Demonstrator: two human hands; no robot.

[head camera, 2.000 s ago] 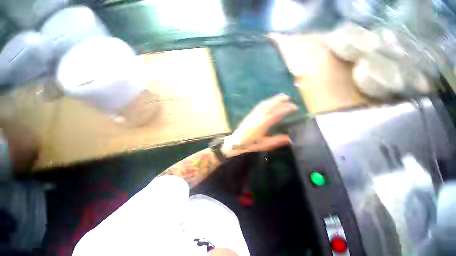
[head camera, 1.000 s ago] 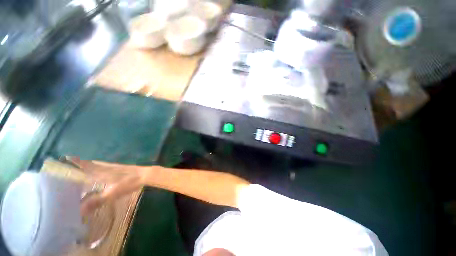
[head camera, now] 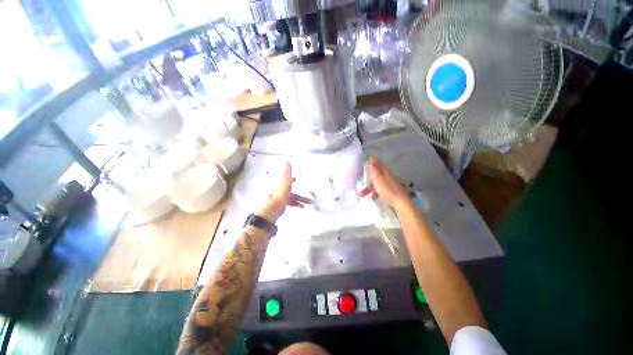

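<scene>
A glossy white housing [head camera: 332, 173] stands under the large silver welding head [head camera: 309, 93], over the middle of the machine plate. Its lower part looks clear and shiny, and glare blurs its outline. My left hand [head camera: 286, 193] is at its left side and my right hand [head camera: 380, 183] at its right side. The fingers of both hands curve inward against its lower part, holding it between them. Some fingertips are lost in glare. Whitish translucent film [head camera: 340, 243] lies on the plate in front.
A dark front panel carries a left green button [head camera: 273, 307], a red button [head camera: 346, 303] and a right green button [head camera: 420, 294], partly behind my right forearm. White bowl-shaped parts [head camera: 198, 187] sit on cardboard [head camera: 139, 260] at left. A fan [head camera: 450, 82] stands behind right.
The view has swung to face the machine. My hand has left the white drum and clear part on the cardboard at lower left. Both hands are now at the housing under the head.
</scene>
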